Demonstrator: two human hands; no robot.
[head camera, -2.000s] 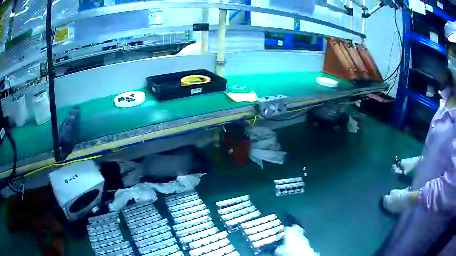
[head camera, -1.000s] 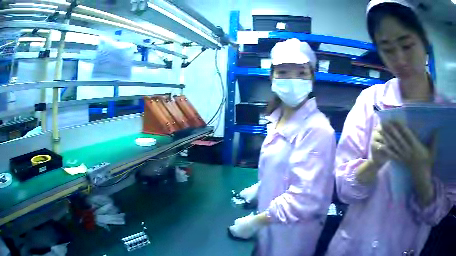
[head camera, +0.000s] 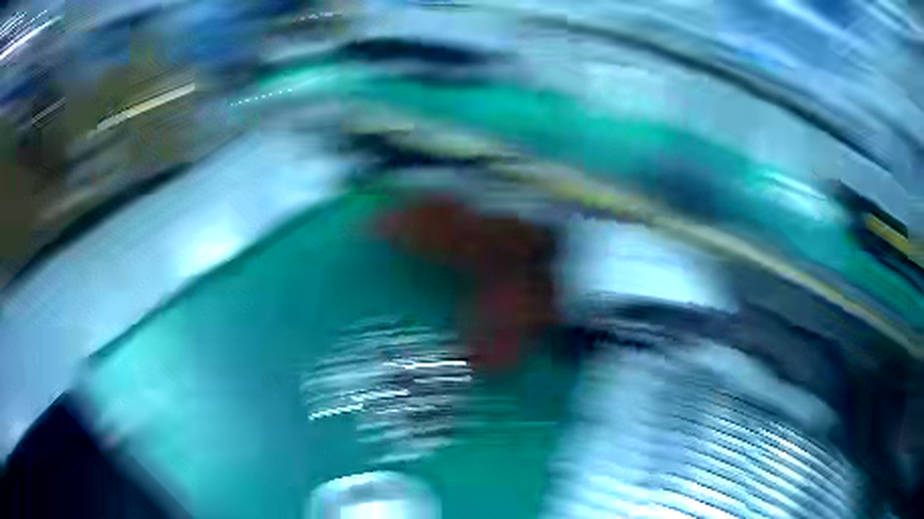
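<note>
The whole picture is smeared by motion. Columns of ribbed silver metal parts (head camera: 709, 436) lie at the lower right of the green mat. A loose heap of small black-and-silver bits (head camera: 395, 385) lies left of them. A pale round dish (head camera: 375, 499) is cut off by the bottom edge, below the heap. I cannot make out my left hand or my right hand anywhere in the picture.
Blurred reddish-brown pieces (head camera: 496, 274) stand behind the heap. A white box (head camera: 648, 266) is right of them. The raised green shelf (head camera: 608, 152) curves across the top. A dark shape (head camera: 61, 471), perhaps a tote, is beyond the bench's left edge.
The view has swung far left. The two people in pink smocks and blue rack have left the picture, and the heap has come in. A white-gloved hand seen earlier at the bottom edge is gone.
</note>
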